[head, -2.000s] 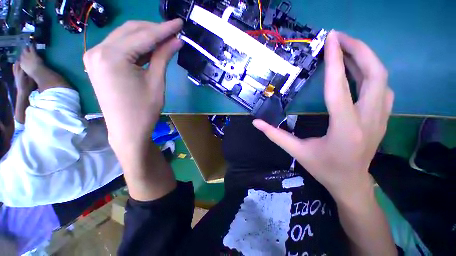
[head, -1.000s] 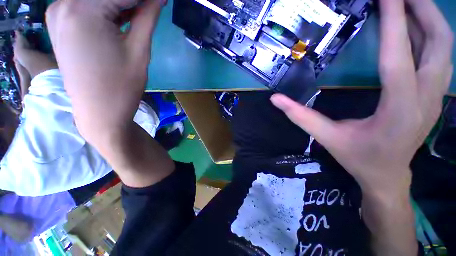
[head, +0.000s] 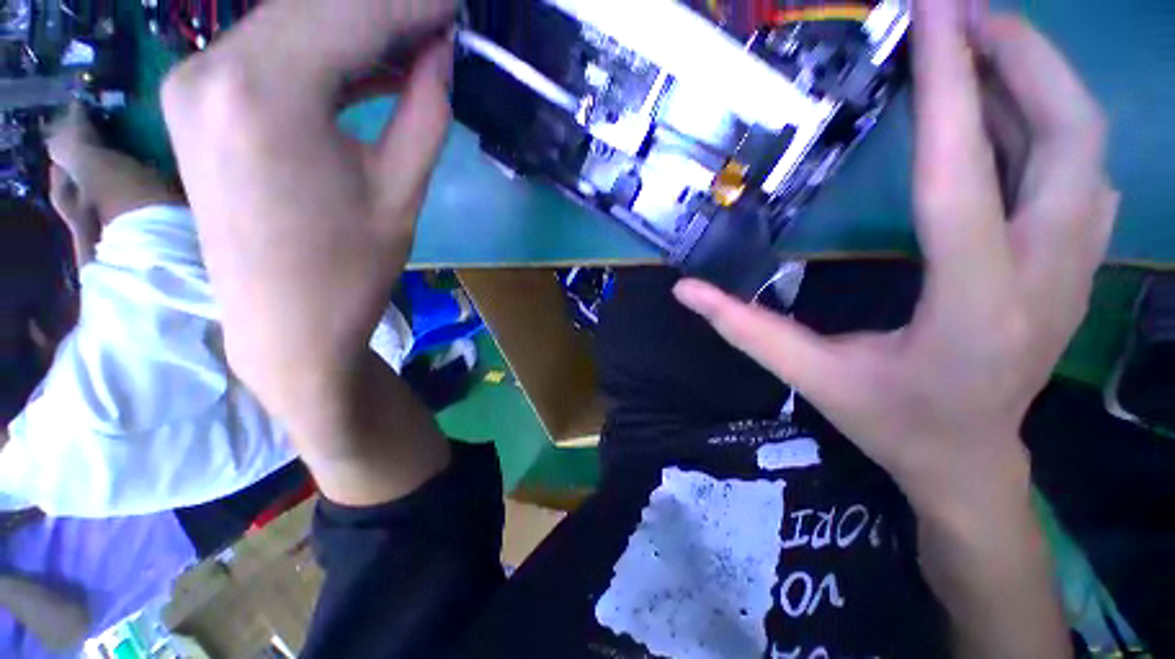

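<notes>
A half-assembled black device with open internals lies tilted at the top centre, partly cut off by the top edge. A wide white flat cable crosses it, and a small orange flex tab shows near its lower right end. Red and yellow wires run at the top. My left hand has thumb and fingers at the device's left end; its upper part is cut off. My right hand spans the right end, thumb at the lower black corner, fingers along the far side.
The green bench ends just below the device. An open cardboard box is below the edge. At the left, another person's white sleeve and hand reach over the bench near other electronic parts.
The view has shifted: the device appears larger and higher than two seconds ago, but lower than one second ago. Both hands remain at its two ends.
</notes>
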